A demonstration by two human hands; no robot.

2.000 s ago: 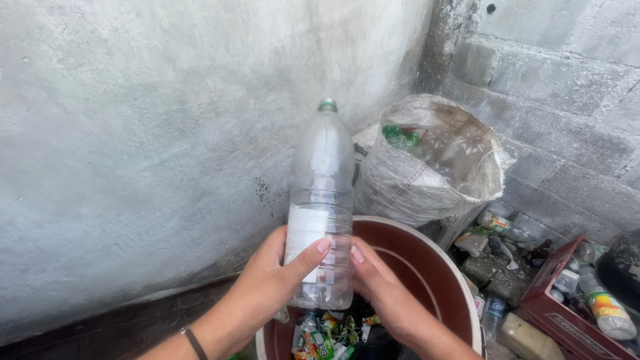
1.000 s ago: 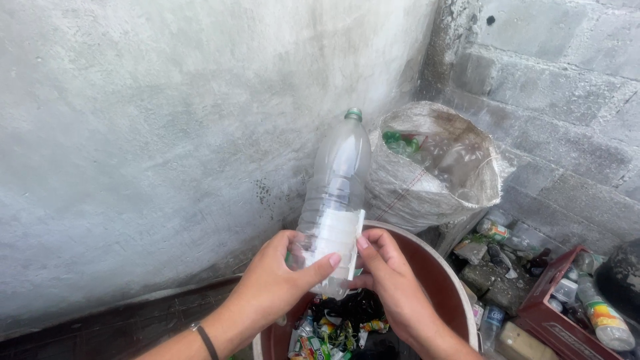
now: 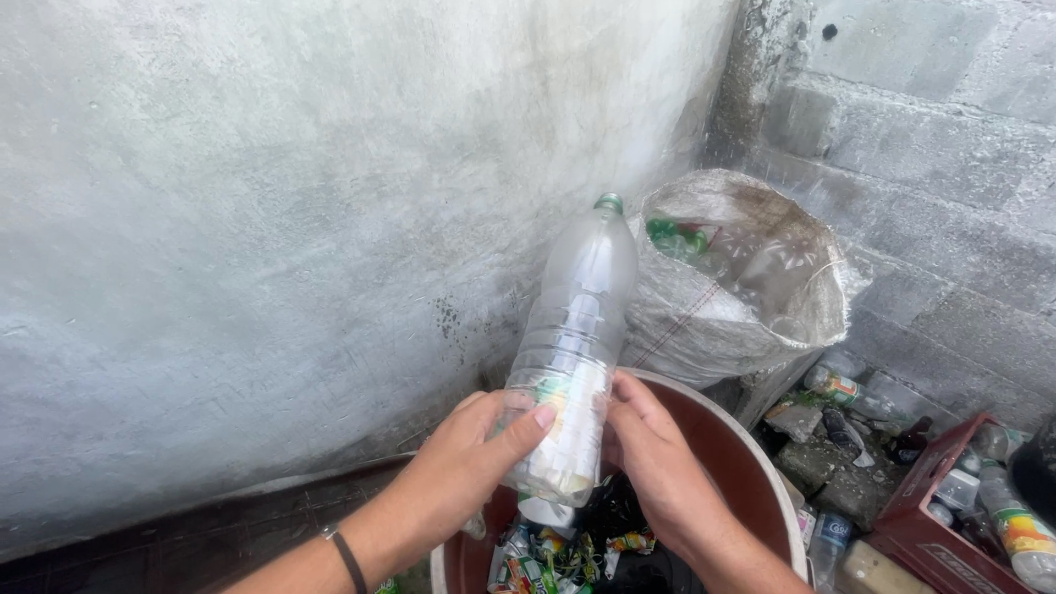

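Note:
A clear plastic bottle (image 3: 577, 305) with a green cap ring at its neck is tilted, its top leaning to the right. My left hand (image 3: 474, 445) grips its lower left side, the thumb over the front. My right hand (image 3: 652, 445) is at the lower right side, fingertips against or just behind the bottle; what they pinch is hidden. Part of a label shows through the plastic, and a white piece (image 3: 546, 511) hangs below the base. Under both hands stands a round reddish-brown tub (image 3: 742, 462) with crumpled wrappers (image 3: 536, 569) and black plastic inside.
A white woven sack (image 3: 693, 330) of plastic bottles stands behind the tub, by the corner of a plastered wall (image 3: 289, 206) and a block wall (image 3: 932, 148). At right are rubble (image 3: 825, 470), loose bottles and a red crate (image 3: 916, 520) holding bottles.
The bottle has turned in my hands, so the white label side no longer faces me as it did one second ago. Compared with two seconds ago, the bottle leans more to the right.

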